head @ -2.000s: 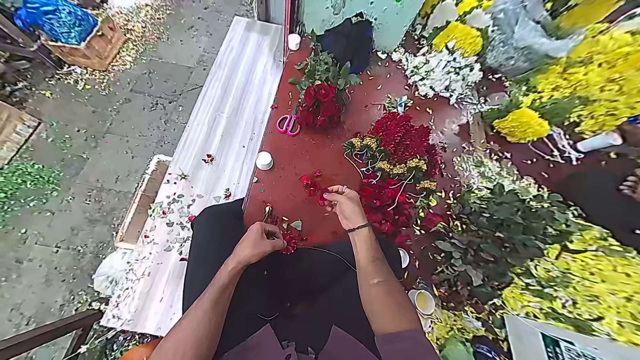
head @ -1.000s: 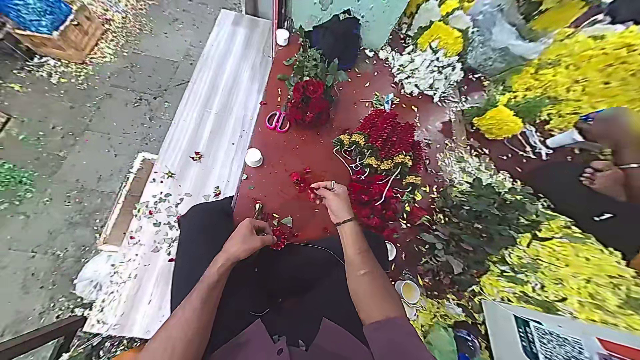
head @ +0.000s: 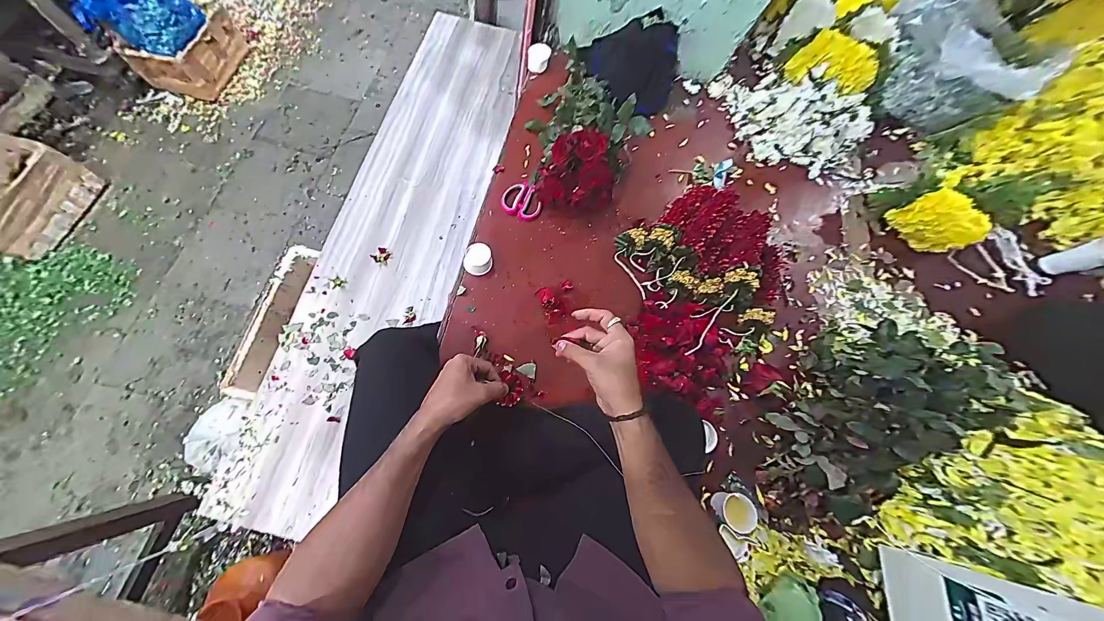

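My left hand, at the front edge of the red tabletop, pinches a small bunch of red flowers with some green. A pale thread runs from near it across my lap. To the right, my right hand, with a ring and a wristband, has thumb and forefinger together at a small red petal or bit of flower. Loose red petals lie just beyond it. Red garlands with yellow flower clusters lie right of this hand, over a heap of red petals.
Pink-handled scissors lie by a bunch of red roses. White thread spools stand along the left edge, beside a pale board. Rose foliage, yellow flowers, white flowers and a cup are on the right.
My right hand has drawn back slightly from the loose red petals, its fingers now more spread. My left hand stays at the small red bunch. A person's hand or foot at the right edge is no longer in view.
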